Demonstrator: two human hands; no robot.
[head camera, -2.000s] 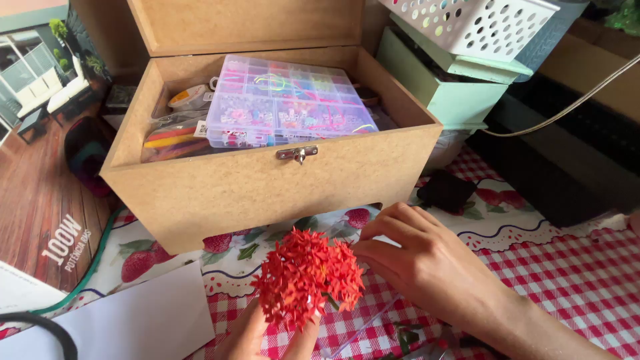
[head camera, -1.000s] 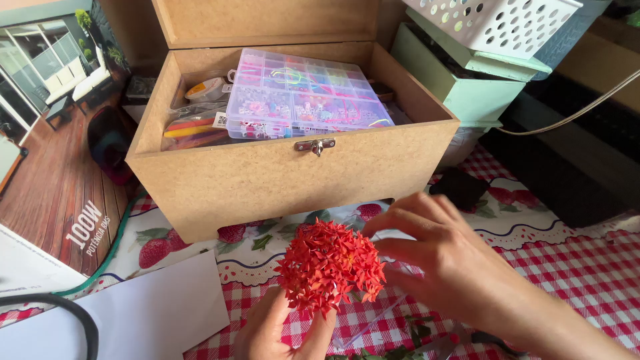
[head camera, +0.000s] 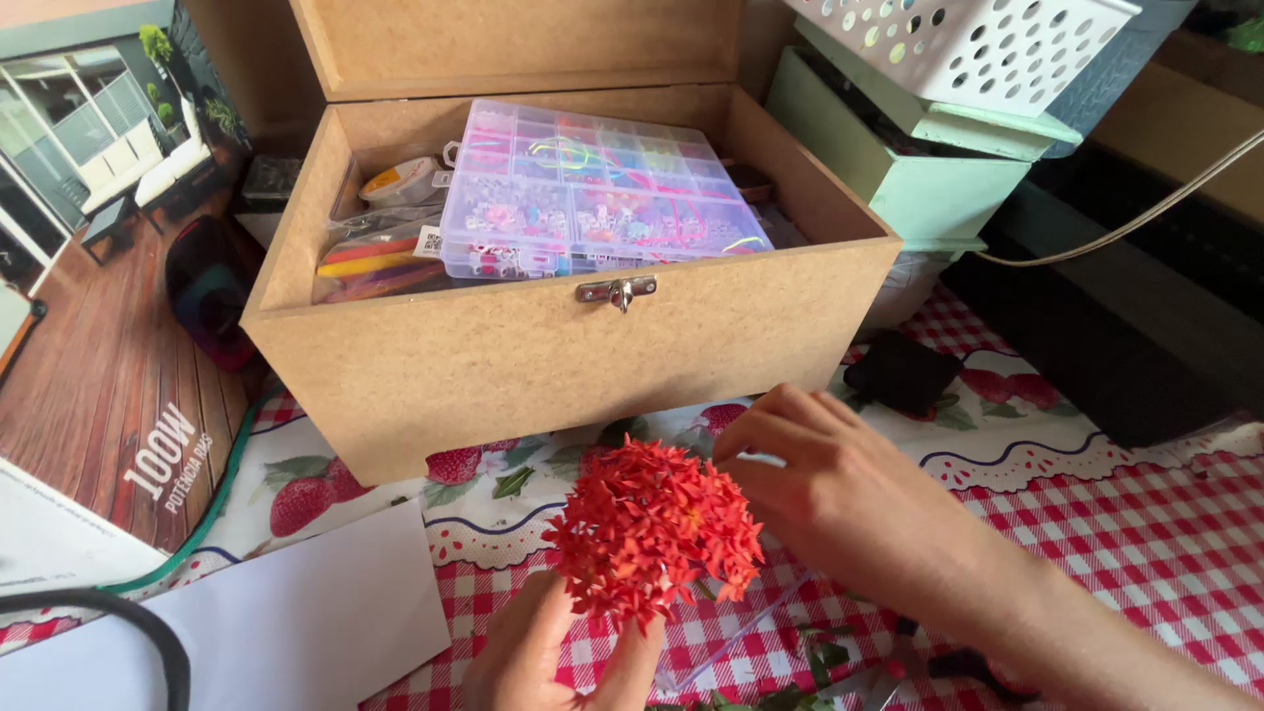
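Observation:
My left hand holds a bunch of small red flowers upright from below; its stems are hidden behind the blooms and fingers. Just right of the blooms is my right hand, fingers bent and thumb near the fingertips; whether it pinches anything thin cannot be told. Beneath it, a thin clear plastic strip or edge lies on the checked tablecloth. Cut green leaves and scissors with dark handles are partly under my right forearm.
An open wooden box with a metal clasp stands behind, holding a clear compartment case of beads. White paper, a black cable and a printed carton are at left. A white perforated basket tops green boxes at right.
The flowers remain in my left hand while my right hand stays close beside them, its fingers shifting slightly. The view has moved a little.

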